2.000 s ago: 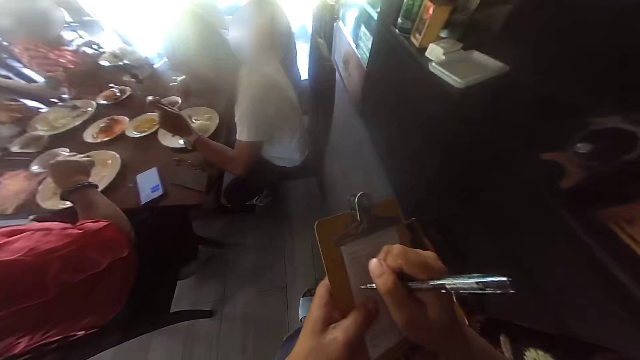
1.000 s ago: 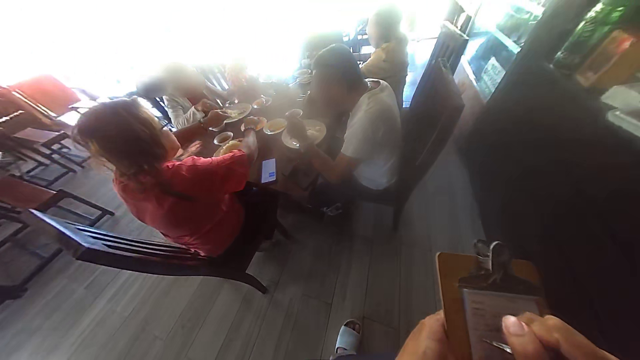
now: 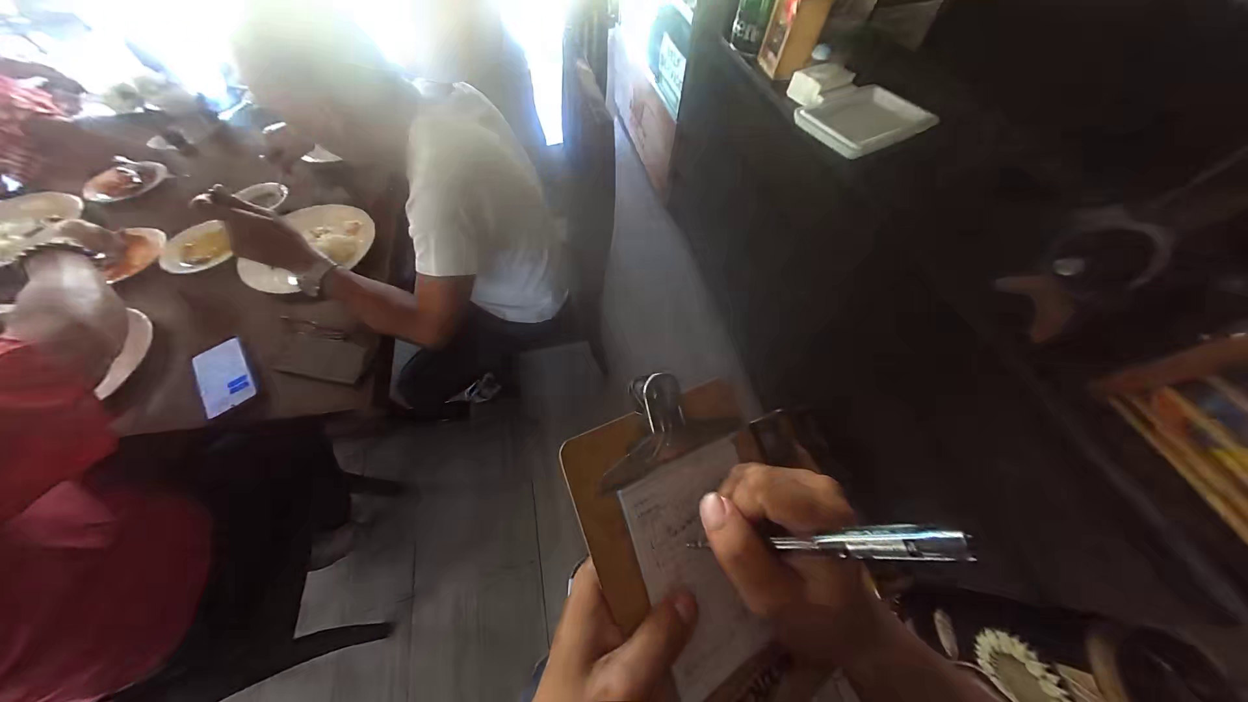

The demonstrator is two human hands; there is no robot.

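Observation:
A small brown clipboard (image 3: 606, 526) with a metal binder clip (image 3: 661, 405) at its top is in my left hand (image 3: 624, 643), whose thumb lies on the paper. The white paper slip (image 3: 673, 507) under the clip bears handwriting. My right hand (image 3: 799, 556) grips a clear ballpoint pen (image 3: 877, 543) between thumb and fingers, its tip at or just above the slip. The lower part of the board is partly hidden by my hands.
At left, people sit around a dining table (image 3: 175, 390) with plates (image 3: 356, 234) of food and a lit phone (image 3: 224, 378). A dark counter (image 3: 780, 244) on the right bears a white tray (image 3: 863, 122). Chair legs (image 3: 341, 634) stand on the plank floor (image 3: 468, 585).
The view has swung away and back over the last two seconds. Both hands and the clipboard, low at the right edge one second ago, now sit nearer the middle of the view.

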